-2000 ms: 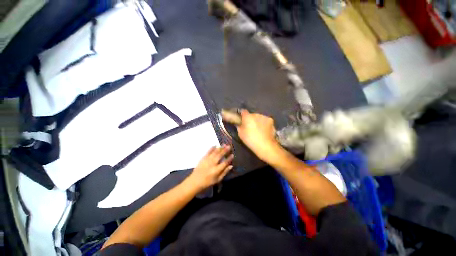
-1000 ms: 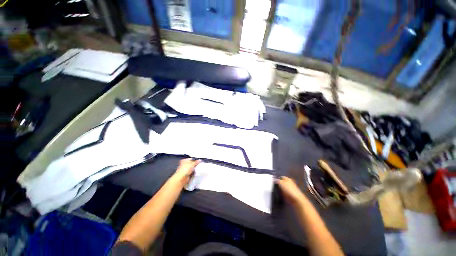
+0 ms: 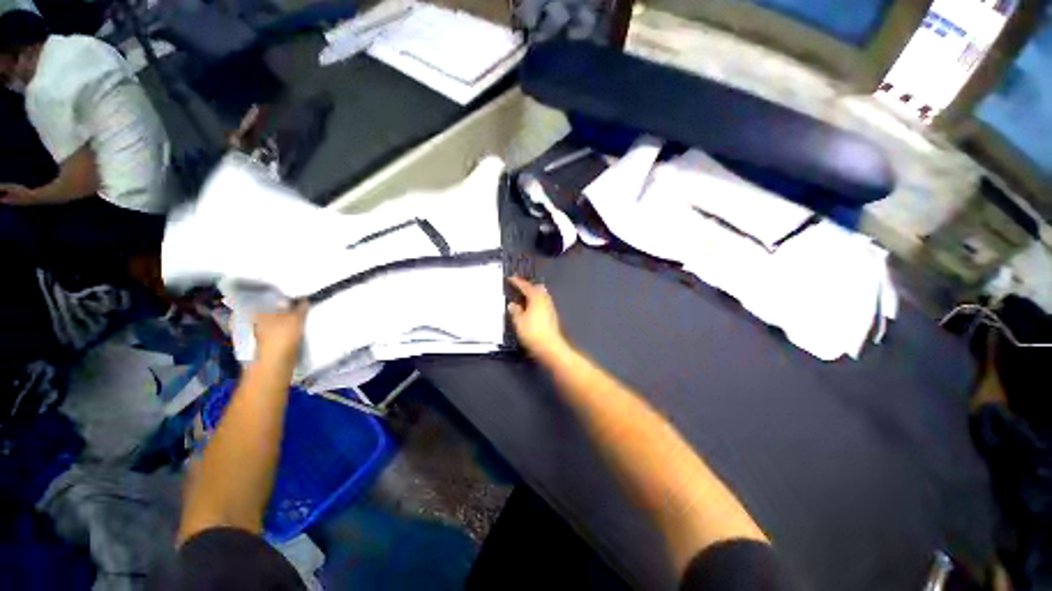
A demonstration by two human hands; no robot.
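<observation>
A white interlined garment panel [image 3: 404, 306] with a long dark seam strip and a short angled dark line lies at the table's left edge, over other white pieces. My left hand [image 3: 280, 329] grips its near left part at the seam. My right hand [image 3: 533, 314] is at its right dark-edged end, thumb and fingers closed on that edge. The panel's left part is blurred and hangs past the table edge. The iron is not clearly in view.
A pile of white panels [image 3: 750, 248] lies on the dark pressing table [image 3: 692, 393], beside a long padded arm [image 3: 715, 121]. A blue basket [image 3: 329, 456] is below left. A seated person [image 3: 98, 127] is at far left. White sheets [image 3: 444, 49] lie on another table.
The view has turned left. Both hands have carried the panel from the table's middle to the left-edge pile. The right hand earlier held the iron's handle, then let it go.
</observation>
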